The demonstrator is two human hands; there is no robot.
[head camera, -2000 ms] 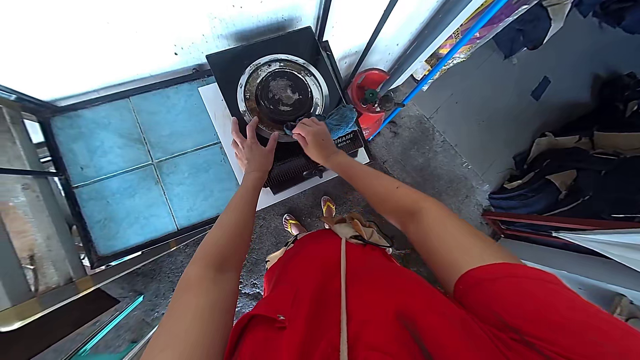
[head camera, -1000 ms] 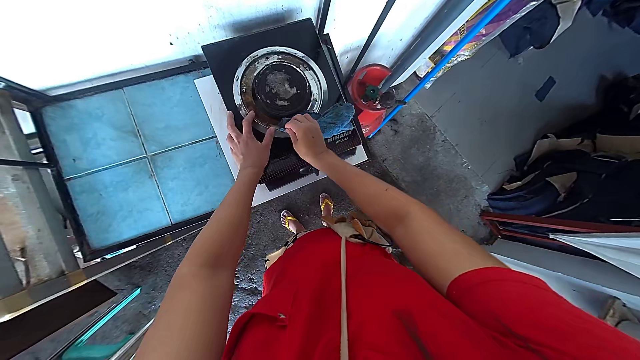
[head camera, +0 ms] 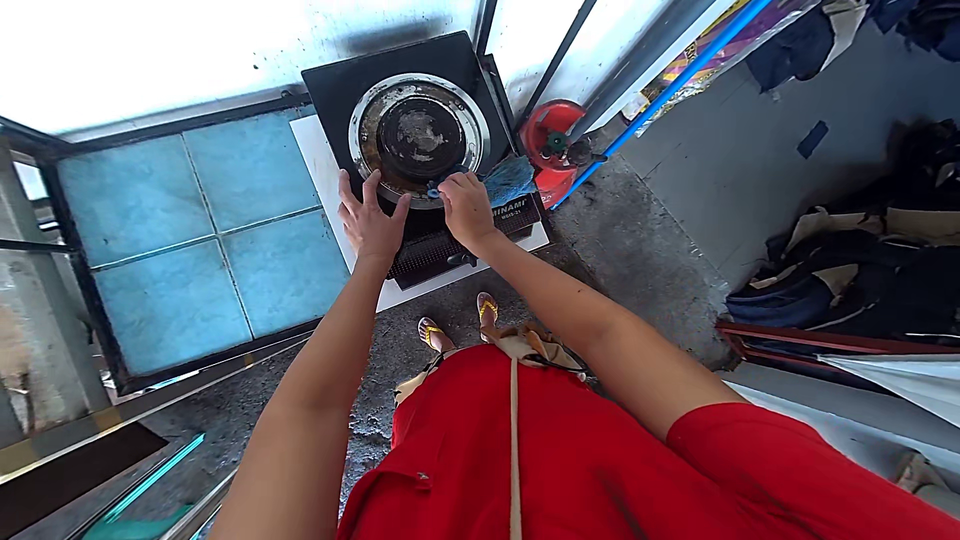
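Observation:
A black gas stove [head camera: 330, 97] carries a round metal drip pan [head camera: 480, 131] with brown stains, around a dark scorched burner [head camera: 421, 136]. My left hand [head camera: 373, 221] rests with spread fingers on the pan's lower left rim and the stove's front edge; it grips nothing that I can see. At the lower right of the pan, my right hand [head camera: 466, 206] pinches a blue mesh cloth [head camera: 510, 180], and part of the cloth trails right over the stove's corner. A small dark blue bit of it shows by the fingertips.
A red gas cylinder [head camera: 555, 124] with a regulator stands right of the stove, near a blue pole [head camera: 694, 67]. A blue-tiled counter [head camera: 202, 240] with a dark frame lies to the left. Dark clothing [head camera: 862, 277] is heaped at the right. A white wall rises behind the stove.
My right hand stays at the pan's lower right edge, its fingers shifted slightly with the cloth. My left hand stays near the lower left rim.

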